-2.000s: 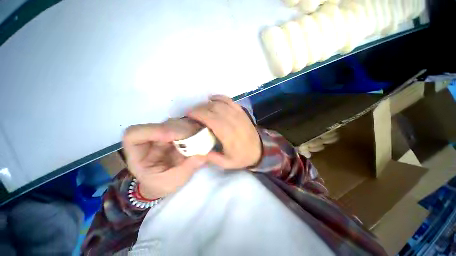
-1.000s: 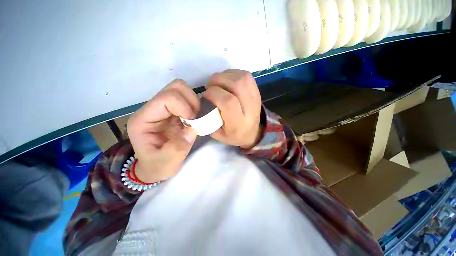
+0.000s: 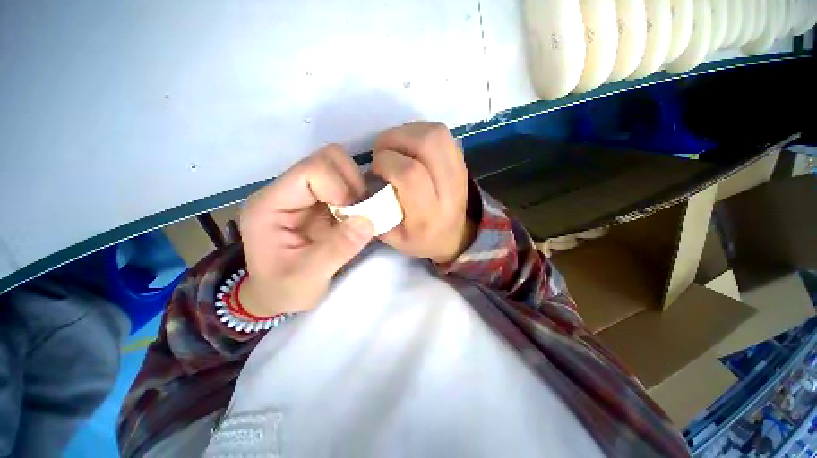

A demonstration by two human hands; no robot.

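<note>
A small cream-white plastic housing is held between my two hands just off the bench's front edge, its curved side showing. My left hand pinches its left end with thumb and fingers; a bracelet is on that wrist. My right hand is closed around its right end. The fingers hide both ends of the housing. A row of similar cream housings stands on edge at the upper right.
The white bench has a dark green edge. An open cardboard carton with raised flaps is at the right, with cream housings inside. A grey-clothed part of a person is at the lower left, beside a blue object.
The housing was turned from showing a dark hole to showing its curved side. My left fingers closed onto it. Over the last second, the hands have barely moved.
</note>
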